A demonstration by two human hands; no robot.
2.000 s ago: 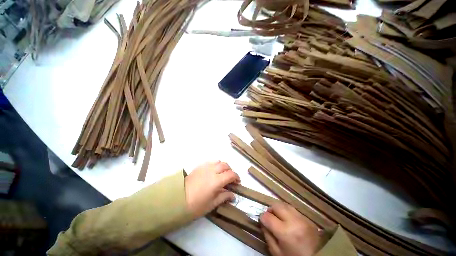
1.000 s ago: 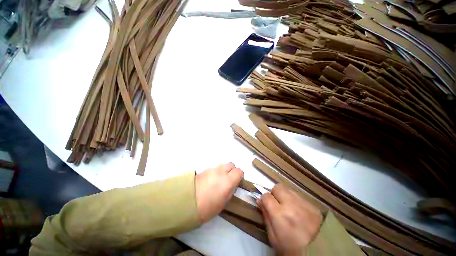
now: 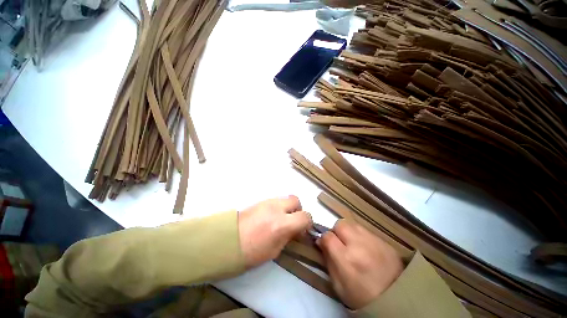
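My left hand point(image 3: 273, 228) is closed on a brown strap point(image 3: 309, 238) near the table's front edge, its fingers covering most of the strap. My right hand point(image 3: 359, 259) is just to the right, its thumb and fingertips pinching a small silvery metal tool point(image 3: 318, 232), probably snips, mostly hidden in the fingers. The tool's tip is close beside my left fingertips. More straps point(image 3: 303, 274) lie flat on the table under and below both hands.
Several long straps point(image 3: 373, 217) curve beyond my right hand. A dense strap pile point(image 3: 447, 118) fills the right side. A loose bundle point(image 3: 146, 105) lies upper left. A black smartphone point(image 3: 309, 64) and pale crumpled thing point(image 3: 336, 20) lie between them on the white table point(image 3: 248, 124).
My hands have come closer together, fingertips nearly touching. The tool's blade, more exposed a second ago, is now mostly between the fingers. The view has shifted slightly.
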